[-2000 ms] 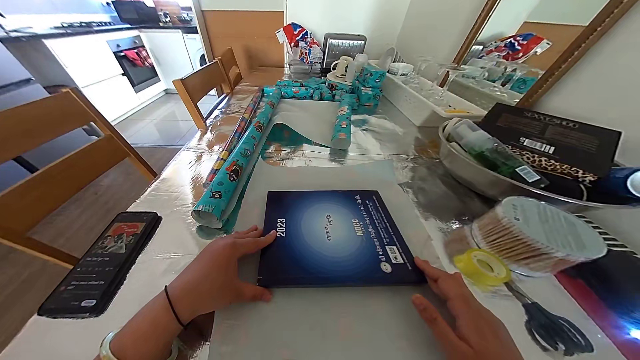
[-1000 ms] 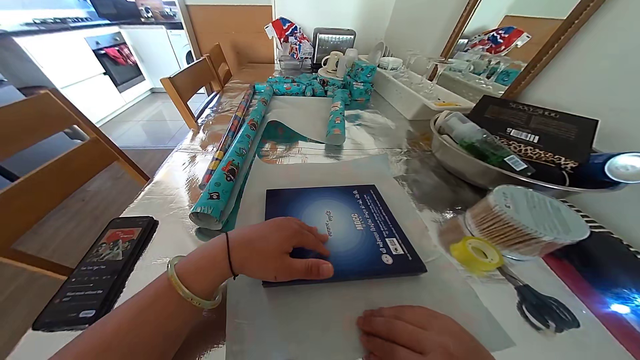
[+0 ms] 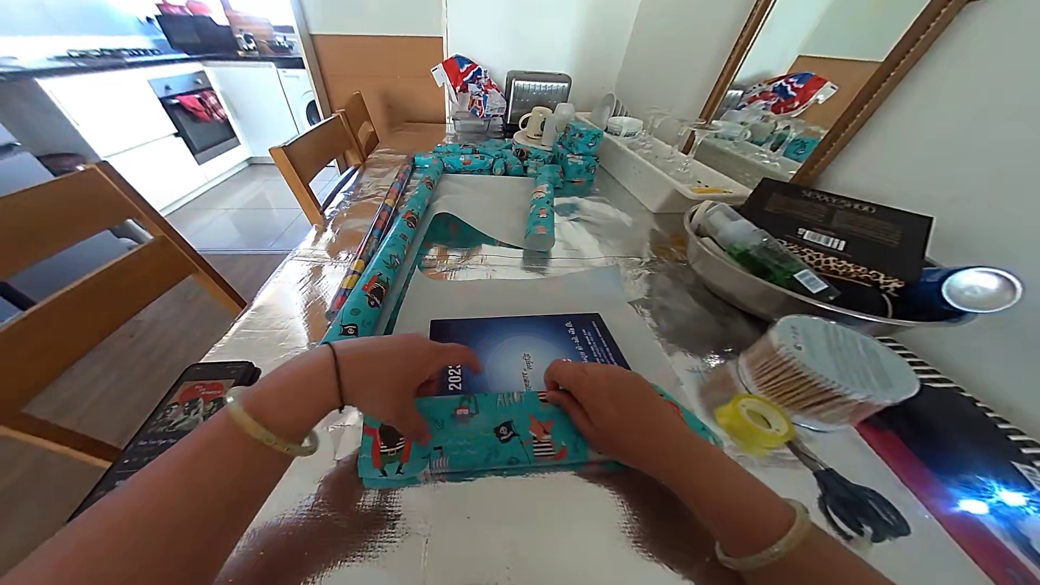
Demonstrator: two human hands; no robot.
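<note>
A dark blue book or box point(image 3: 520, 345) lies on the white underside of a sheet of wrapping paper point(image 3: 520, 288). The sheet's near edge is folded over its near part, showing a teal pirate print point(image 3: 479, 435). My left hand point(image 3: 398, 378) rests at the left end of the fold, thumb on the print and fingers over the blue cover. My right hand point(image 3: 609, 406) pinches the fold's edge near the middle, against the cover. Yellow tape point(image 3: 756, 422) and black-handled scissors point(image 3: 853, 496) lie to the right, untouched.
Rolls of wrapping paper point(image 3: 386, 268) run along the left side. A phone point(image 3: 175, 422) lies at the near left. On the right stand a tub of cotton buds point(image 3: 825, 374) and a metal bowl point(image 3: 723, 272) of items. Wrapped parcels point(image 3: 467, 160) and a toaster point(image 3: 536, 93) stand farther back.
The near end of the sheet, flat before, is now folded up over the near part of the blue item. Both hands have moved onto the fold.
</note>
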